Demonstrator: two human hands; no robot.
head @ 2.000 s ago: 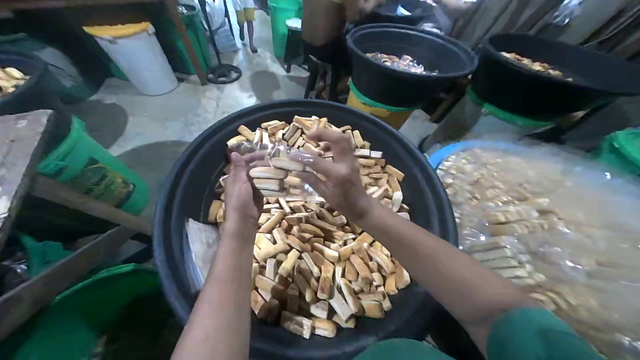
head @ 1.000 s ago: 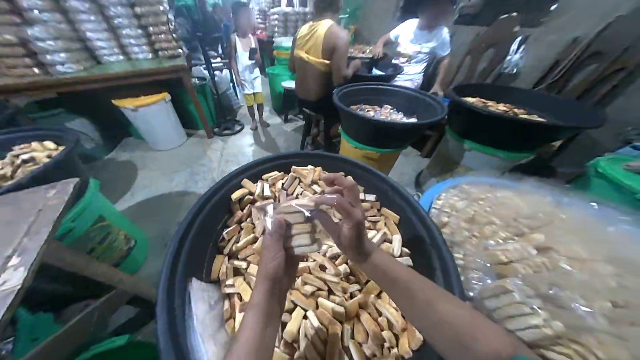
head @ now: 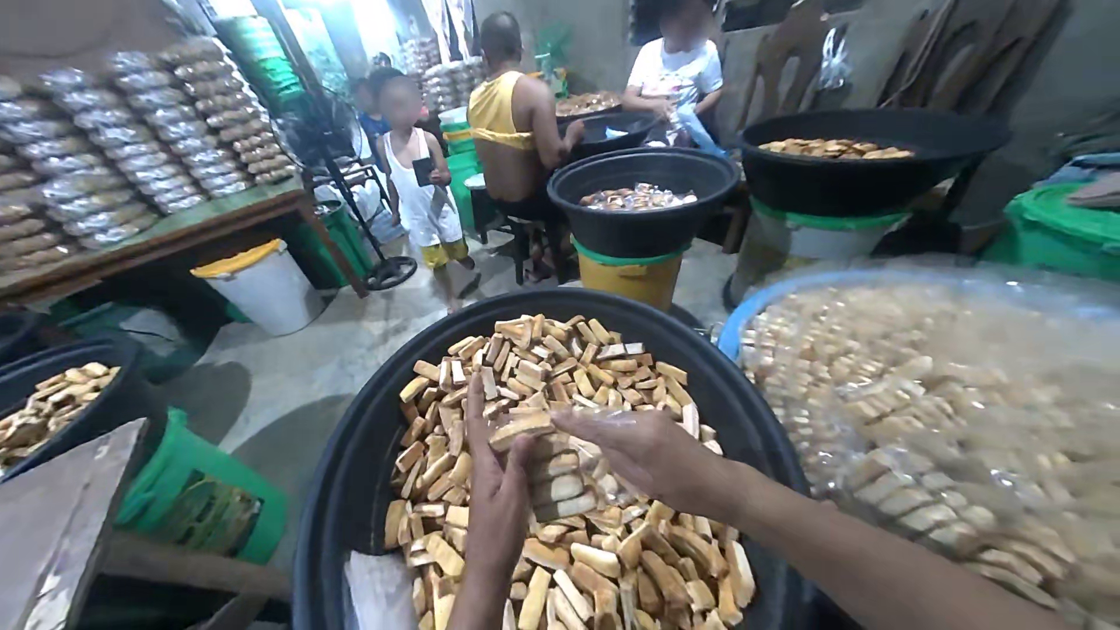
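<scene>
A large black round tub (head: 337,490) holds a heap of short toasted bread sticks (head: 595,560). Over the heap, a clear plastic bag (head: 560,481) has several bread sticks stacked in it. My left hand (head: 499,481) is against the bag's left side, its thumb by a bread stick (head: 522,429) at the top. From the right, my right hand (head: 643,446) reaches over the bag's upper part, fingers extended and touching the plastic. Inside the tub at the lower left lies a pile of flat clear plastic bags (head: 381,591).
At right stands a blue-rimmed basin (head: 744,319) of bagged bread under plastic. Black tubs (head: 643,219) (head: 875,179) rest on buckets ahead. A wooden table edge (head: 79,525) and green bucket (head: 210,490) are at left. Several people are beyond; packed bags (head: 131,131) are stacked on a table.
The view has tilted up, showing more of the room. My right hand has turned flatter over the bag; earlier its fingers were bent at the bag's top.
</scene>
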